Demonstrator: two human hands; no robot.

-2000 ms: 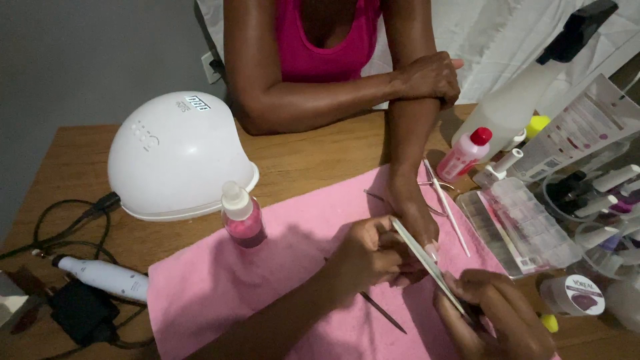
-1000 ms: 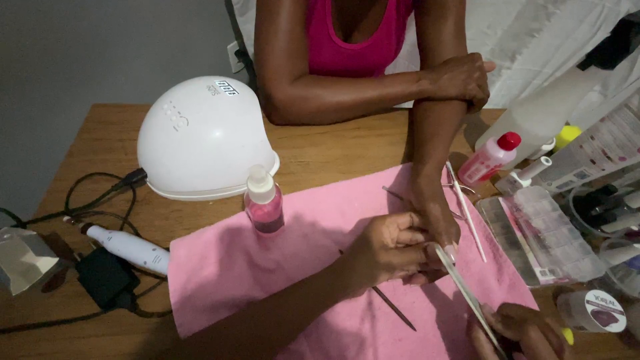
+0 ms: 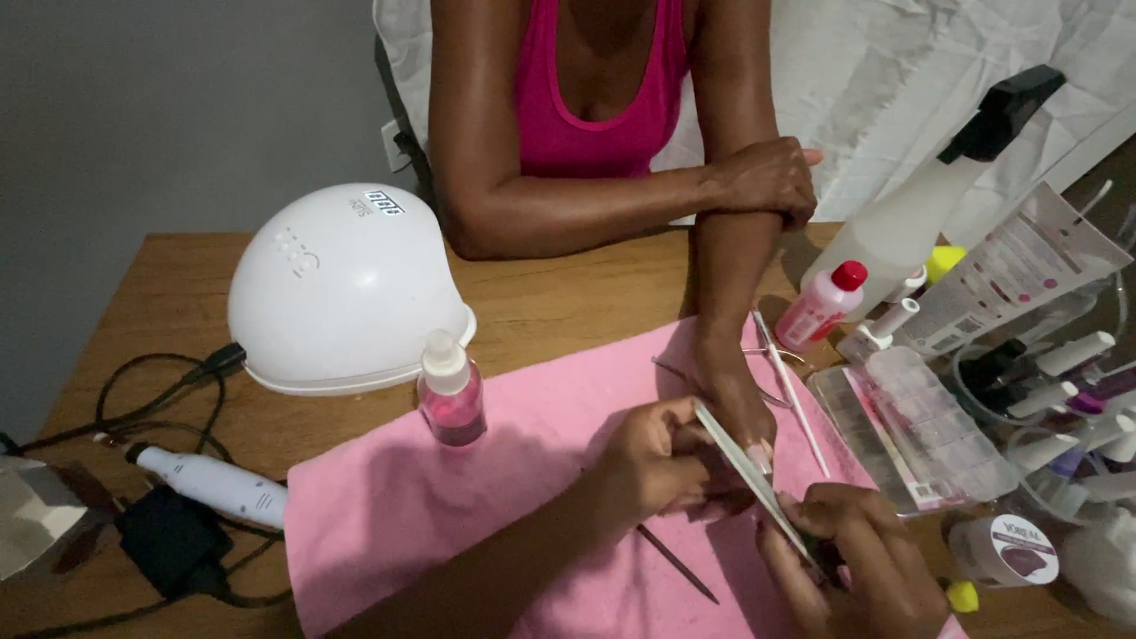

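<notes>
My right hand point(image 3: 852, 559) grips a pale nail file point(image 3: 750, 475), which slants up and left across a fingertip of another person's hand point(image 3: 737, 390). My left hand point(image 3: 652, 461) holds that person's fingers from the left, near the file's upper end. The other hand lies palm down on a pink towel point(image 3: 532, 408). A dark thin pointed tool point(image 3: 676, 564) lies on the towel below my left hand. A white thin stick point(image 3: 794, 399) lies right of the person's wrist, with metal tools partly under the wrist.
A white nail lamp point(image 3: 346, 293) and a pink spray bottle point(image 3: 453, 395) stand left. An electric nail drill point(image 3: 213, 484) lies beside a black adapter point(image 3: 173, 541) and cables. At right are a red-capped bottle point(image 3: 821, 306), a clear compartment box point(image 3: 941, 426), a jar point(image 3: 1003, 550) and several polish bottles.
The file is steeper than two seconds ago in its slant relative to none of the hands that I can judge; it stays in my right hand. The view has shifted.
</notes>
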